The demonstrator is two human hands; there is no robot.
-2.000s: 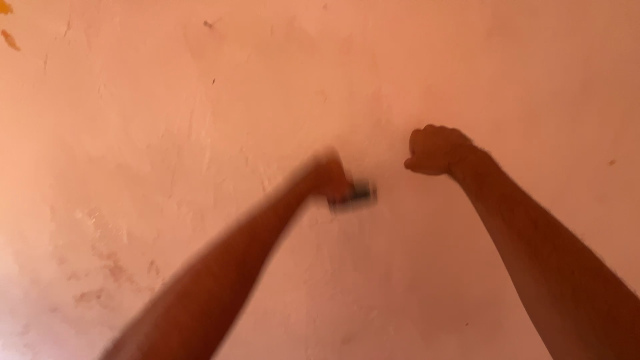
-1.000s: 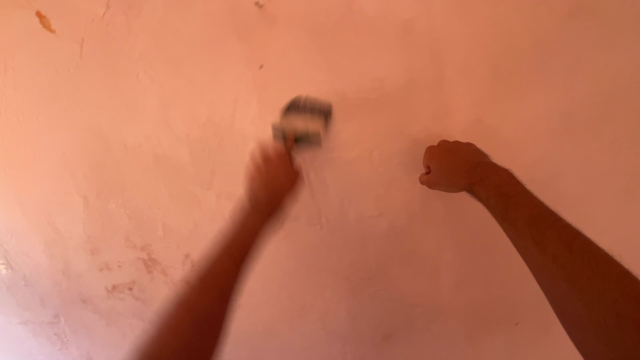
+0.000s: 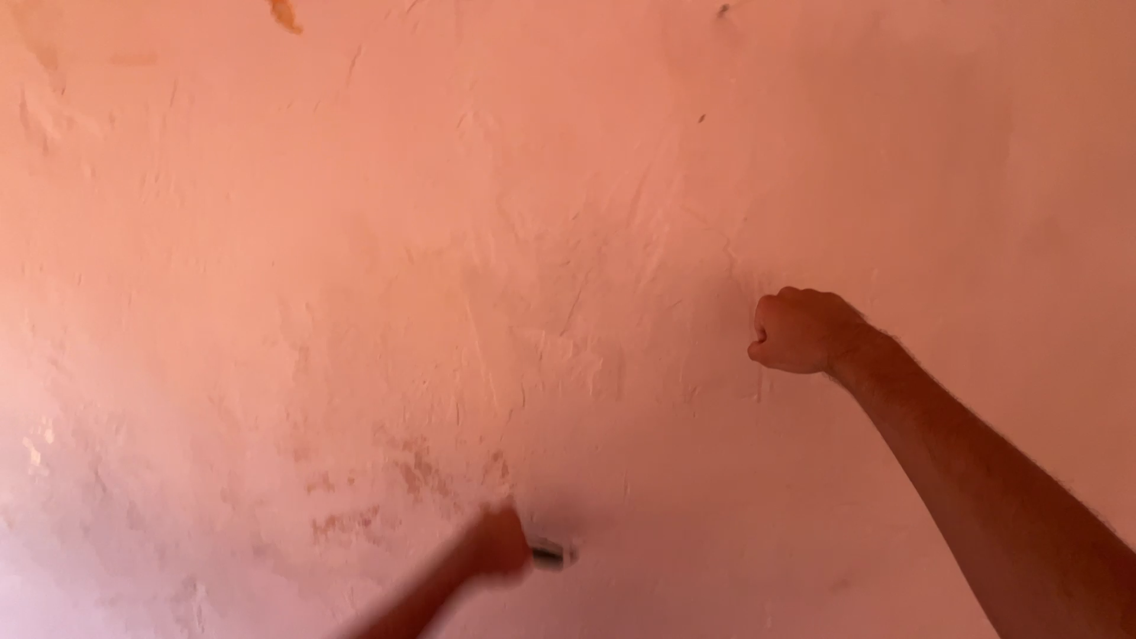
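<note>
Low in the view, my left hand [image 3: 499, 543] is closed around a brush-like tool [image 3: 548, 556]; motion blurs both, and only a short dark end of the tool shows to the right of the fist. The tool is close to the pinkish plastered wall [image 3: 568, 213], though whether it touches cannot be told. My right hand [image 3: 799, 331], right of centre, is closed in a fist in front of the wall. No object shows in it.
The wall fills the view, with uneven ridges and cracks. Worn reddish patches [image 3: 422, 475] lie left of my left hand. An orange mark [image 3: 285, 15] is at the top left and a small dark pit [image 3: 723, 11] at the top.
My left hand, with the tool, has moved down from the middle of the view, where the tool pointed upward one second ago. The right hand remains a fist in nearly the same place.
</note>
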